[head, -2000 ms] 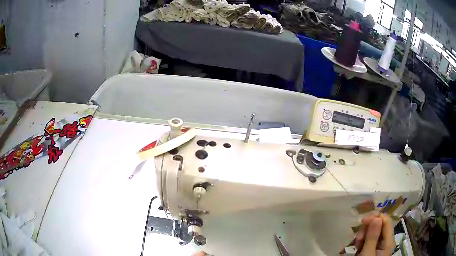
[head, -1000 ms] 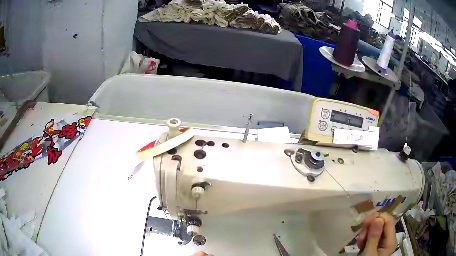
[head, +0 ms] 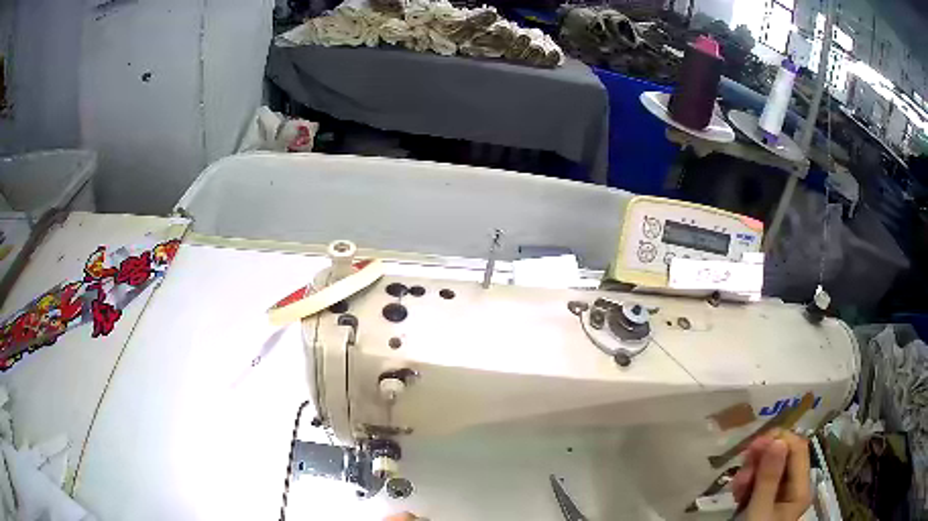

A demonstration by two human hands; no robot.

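Note:
The cream sewing machine head [head: 509, 351] lies across the front, its needle area [head: 385, 458] under the left end. My right hand [head: 775, 476] is bare at the lower right, below the blue brand letters, with thumb and fingertips pinched together. A fine thread runs from the round tension dial [head: 629, 321] down right towards it; whether the fingertips hold it cannot be told. Of my left hand [head: 404, 517] only a fingertip shows at the bottom edge, right of the needle area; the rest is cut off. Pointed steel blades [head: 566, 499] lie below the head, between my hands.
A cream ring [head: 326, 293] lies on the head's left end. The control panel [head: 692, 244] stands behind the head. Maroon [head: 697, 87] and white [head: 778, 100] thread cones stand behind right. White cloth [head: 36, 468] is at lower left; cloth bundles [head: 438, 31] lie at the back.
The whole view has shifted slightly, so the machine appears a little further left. My right hand's fingertips stay pinched near the brand letters; its pose differs slightly.

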